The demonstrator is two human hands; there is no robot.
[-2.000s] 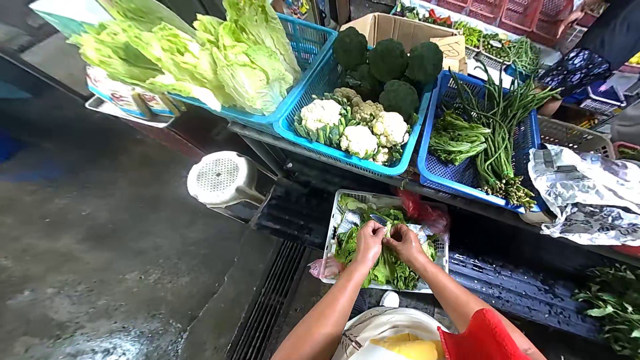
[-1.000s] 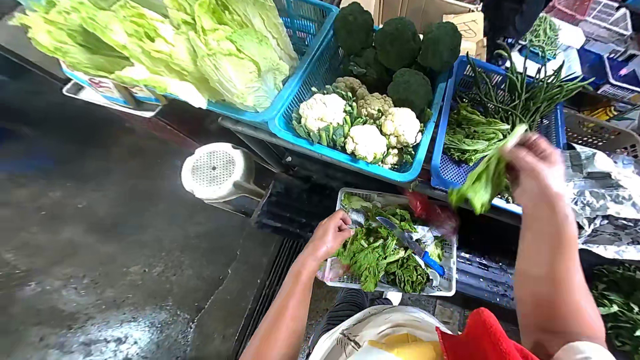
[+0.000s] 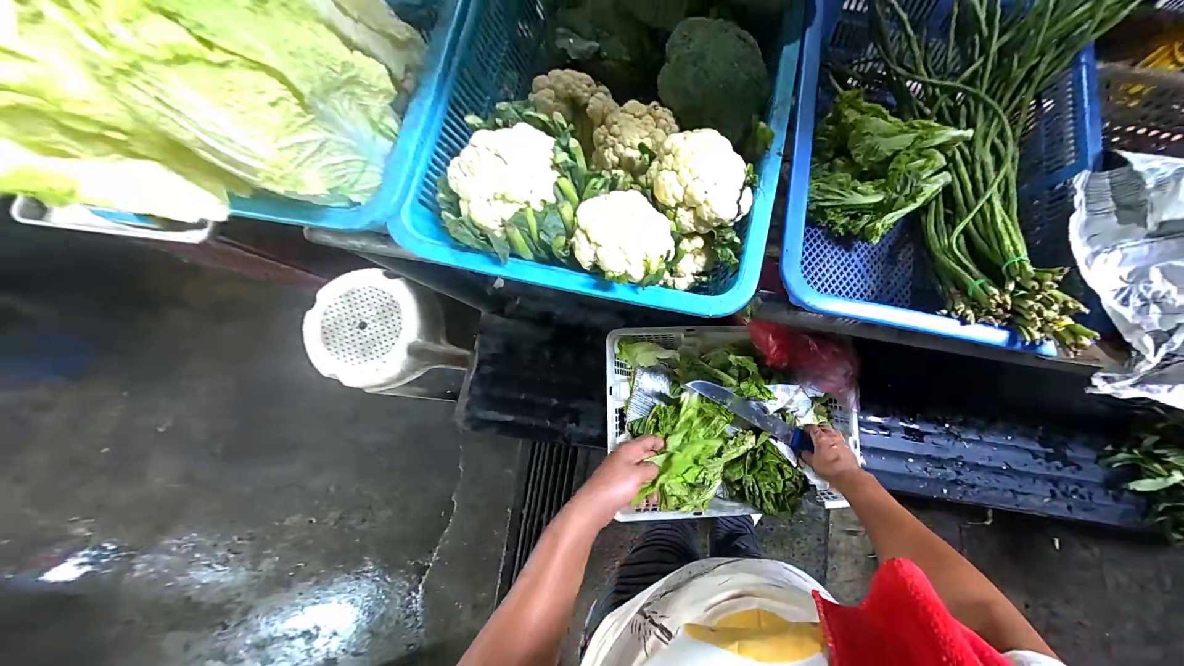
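A white plastic basket (image 3: 617, 388) low in front of me holds leafy greens (image 3: 694, 444) and some paper. My left hand (image 3: 629, 476) grips a bunch of these greens at the basket's left side. In my right hand (image 3: 828, 453) is the blue handle of a knife (image 3: 745, 407), its blade lying over the greens and pointing up and left. A red plastic bag (image 3: 805, 356) rests at the basket's upper right corner. Darker leaves (image 3: 766, 476) lie below the knife.
Blue baskets with cauliflower (image 3: 622, 236), broccoli (image 3: 712, 74), leafy greens (image 3: 879, 166) and long beans (image 3: 985, 194) stand on the stall above. Large lettuce-like heads (image 3: 250, 102) lie at upper left. A white stool (image 3: 361, 328) is on the wet floor, near a drain grate (image 3: 546, 499).
My right hand, which held a leafy bunch over the blue basket, has come down onto the knife handle. A leafy bunch now lies beside the long beans. My left hand has taken hold of greens.
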